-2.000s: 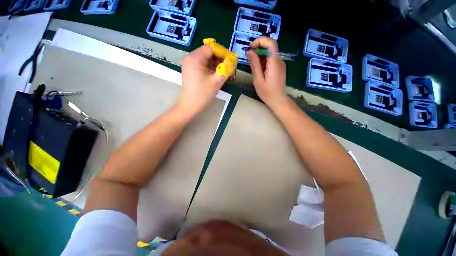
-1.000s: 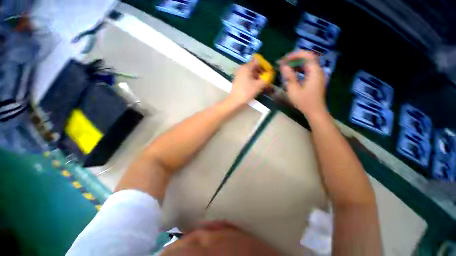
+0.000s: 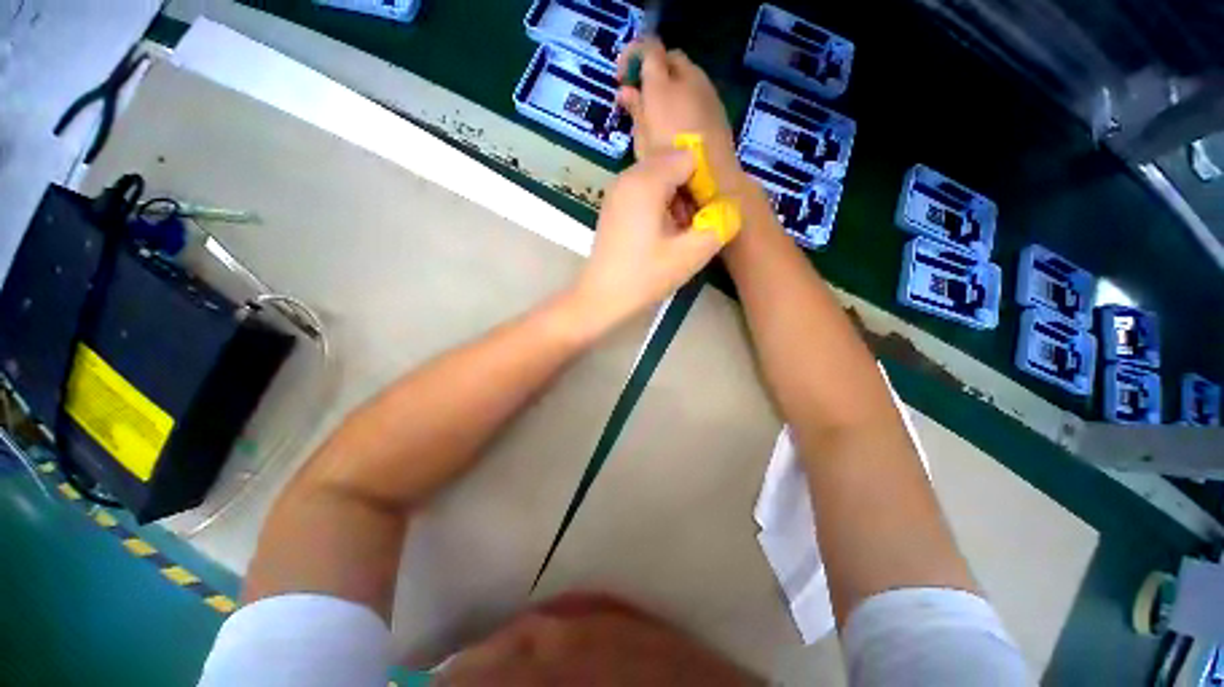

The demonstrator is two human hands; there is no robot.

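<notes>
My left hand [image 3: 647, 228] is over the belt's near edge, close against my right wrist, with yellow finger cots [image 3: 718, 219] on thumb and forefinger. Its fingers are bent; a small dark patch shows between them, but I cannot tell whether it is a held part. My right hand [image 3: 682, 110] reaches past it over the conveyor, at the right end of a light-blue tray [image 3: 526, 97]. A slim pen-shaped tool [image 3: 634, 67] with a green section is in its fingers, partly hidden. The tray holds black parts and a small patterned square.
More blue trays [image 3: 950, 282] stand on the dark green belt to the right. A black box with a yellow label [image 3: 121, 409] and dark pliers [image 3: 97, 114] are at left. White wipe [image 3: 795, 537] lies under my right forearm on the beige board [image 3: 993, 523]. A tape roll [image 3: 1152, 604] is at far right.
My right hand has moved from beside my left hand to farther out over the trays. My left hand is now against my right wrist. The trays have shifted in view as the camera turned.
</notes>
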